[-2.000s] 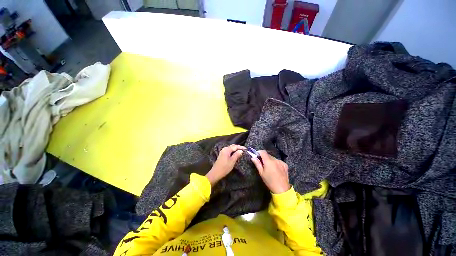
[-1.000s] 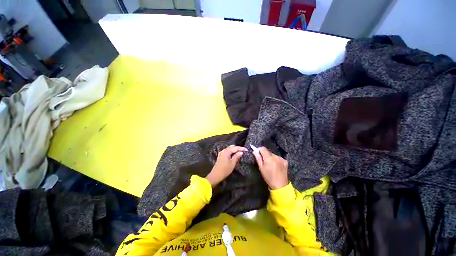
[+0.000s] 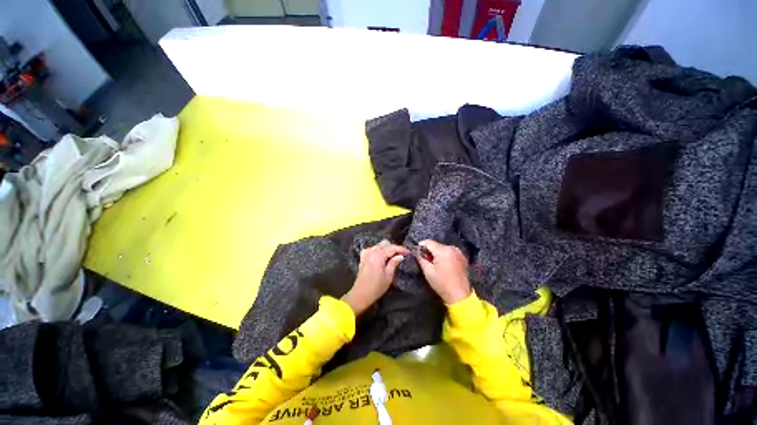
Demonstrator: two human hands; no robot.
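Note:
A speckled grey-brown tweed jacket [image 3: 290, 286] lies bunched at the near side of the yellow table. My left hand [image 3: 378, 270] pinches a bit of the jacket's cloth between thumb and fingers. My right hand [image 3: 444, 267] is close beside it, fingers closed around a small dark object with a reddish glint, possibly thread snips [image 3: 425, 252]. The piece of cloth between the fingertips is too small to make out.
The yellow table [image 3: 241, 183] has a raised white edge [image 3: 373, 70]. More tweed jackets [image 3: 531, 199] with a dark brown patch [image 3: 616, 192] are heaped at right. A cream cloth [image 3: 58, 216] lies at far left, dark garments [image 3: 91, 365] below it.
The view has tilted slightly. My right hand has turned a little, and a dark, reddish part of its object shows instead of the pale one. My left hand keeps its pinch.

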